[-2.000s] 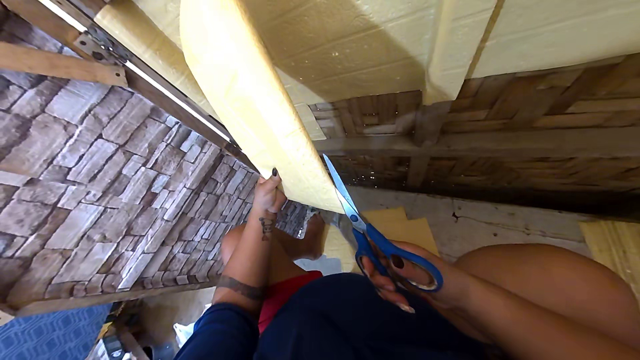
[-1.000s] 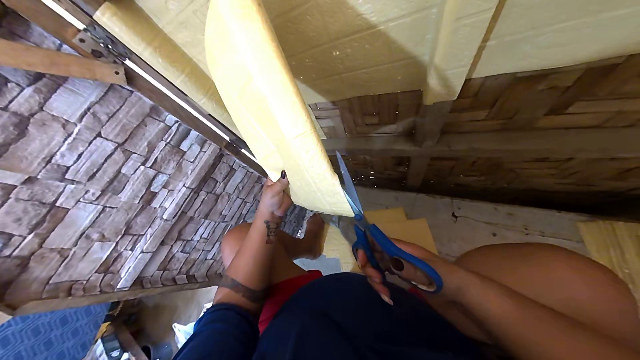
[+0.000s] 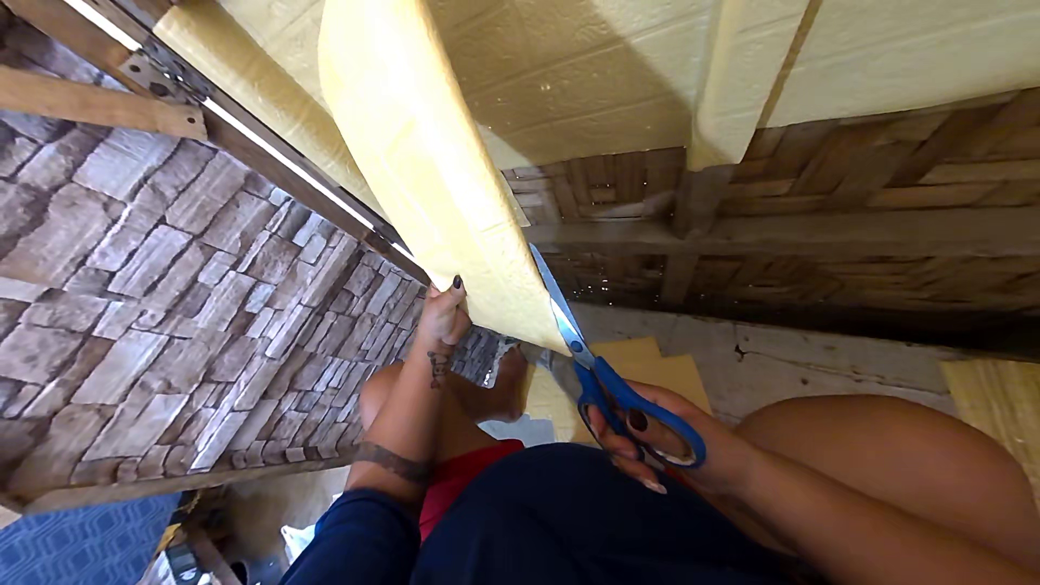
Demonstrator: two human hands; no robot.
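A yellow foam wall-panel sheet (image 3: 455,187) with a brick-like relief hangs in front of me, curved along its length. My left hand (image 3: 446,313) pinches its lower left edge, thumb on the near face. My right hand (image 3: 646,435) holds blue-handled scissors (image 3: 581,353) by the finger loops. Their blades are parted at the sheet's lower right corner, one blade showing along its right edge; the other is partly hidden.
A stone-pattern panel (image 3: 162,301) on a wooden frame with a metal hinge (image 3: 154,75) stands at left. Woven bamboo wall (image 3: 861,171) shows below yellow wall covering (image 3: 585,73). Yellow pieces (image 3: 678,378) lie on the concrete floor (image 3: 780,357) near my legs.
The sheet and my left hand have shifted slightly right since the earliest frame. The scissors have stayed at its lower right corner, moving only a little.
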